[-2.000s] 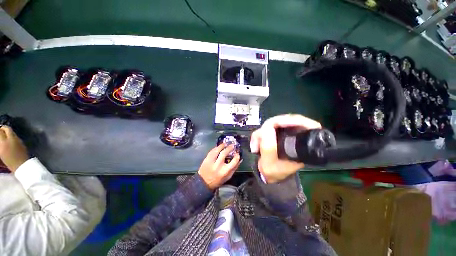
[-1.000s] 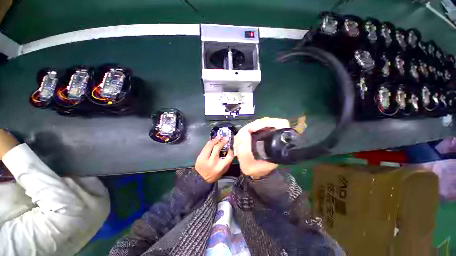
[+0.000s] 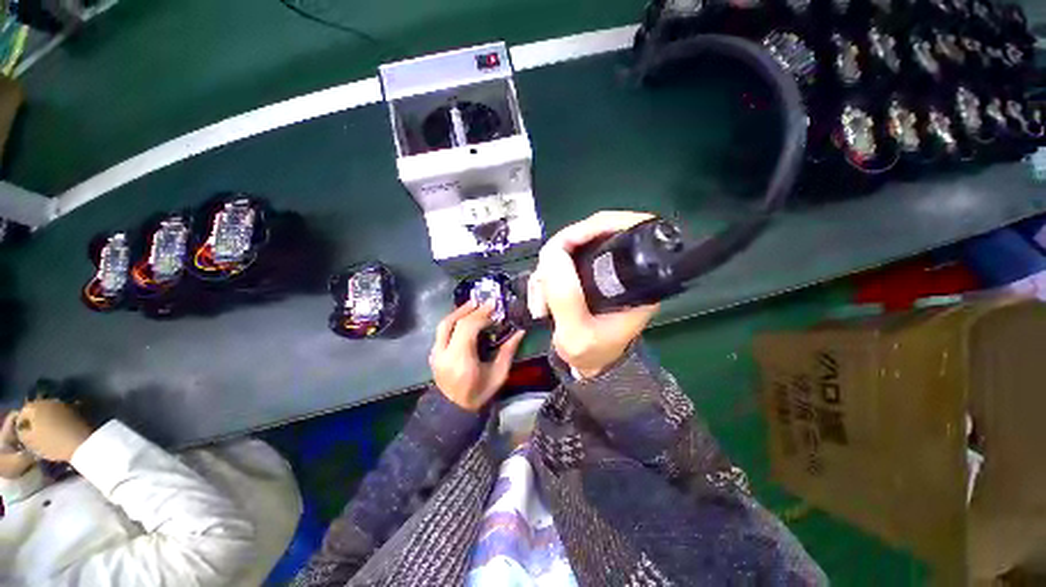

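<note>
My left hand (image 3: 468,353) holds a round black camera housing (image 3: 489,296) with a silvery board on the bench, just in front of the white screw feeder (image 3: 465,155). My fingers lie on its board and edge. My right hand (image 3: 583,296) is closed around the thick black electric screwdriver (image 3: 634,266), which is tilted, its front end at the housing's right side. The bit tip is hidden, so I cannot tell whether it touches a screw. A thick black cable curves from its rear.
One housing (image 3: 364,300) sits left of my left hand, and three more (image 3: 168,250) with coloured wires sit further left. Dense rows of housings (image 3: 903,132) fill the right. A person in a white sleeve (image 3: 155,487) sits at lower left. A brown carton (image 3: 866,430) stands at lower right.
The view has shifted and turned. The screwdriver has tilted, with its rear end now higher and more to the right. My left hand still holds the housing in front of the feeder.
</note>
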